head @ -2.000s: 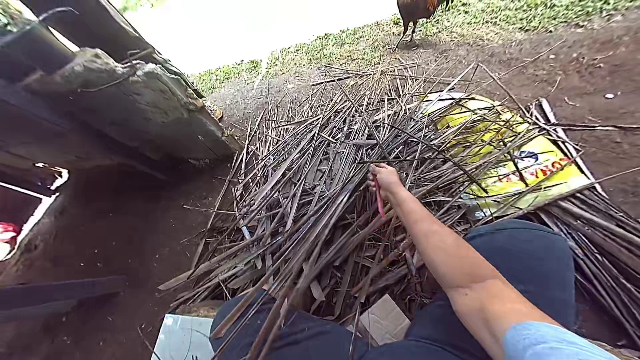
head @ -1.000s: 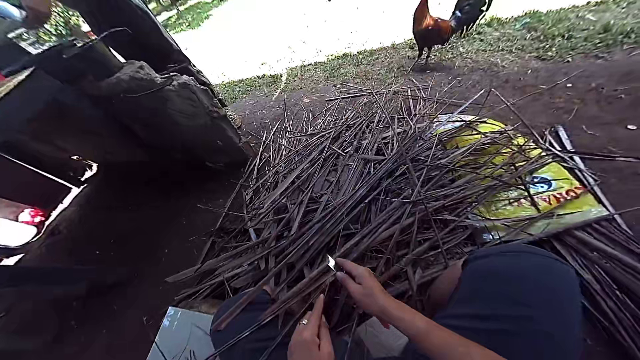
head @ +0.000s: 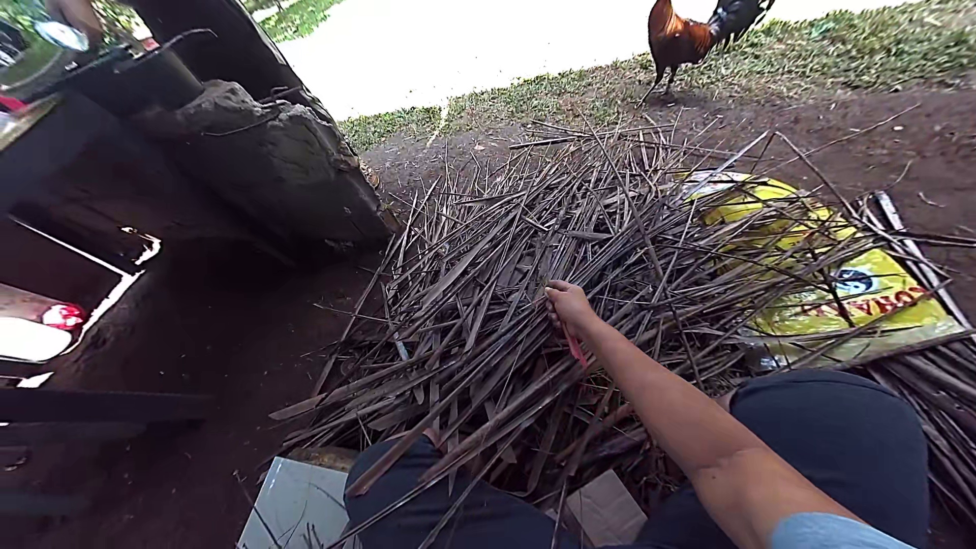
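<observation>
A large heap of dried palm leaf strips [head: 503,267] lies on the ground before my knees, some strips crossing my left thigh. Over the middle of the heap, my right hand [head: 572,311] is closed around a small tool with a red handle [head: 576,351], whose other end is hidden. Its fingers also touch the strips, though whether they grip one is unclear. My left hand is out of view. A yellow printed plastic sack [head: 854,290] lies partly under the strips on the right.
A rooster [head: 679,46] stands beyond the heap. A rough concrete block [head: 274,152] rises at the left. Near my legs are a pale tile or board [head: 293,507] and a piece of cardboard [head: 608,509]. More long dry strips [head: 934,404] lie at the right.
My right hand has moved from near my lap, beside my left hand, out over the heap. My left hand has left the view. The rooster shows more fully than two seconds ago.
</observation>
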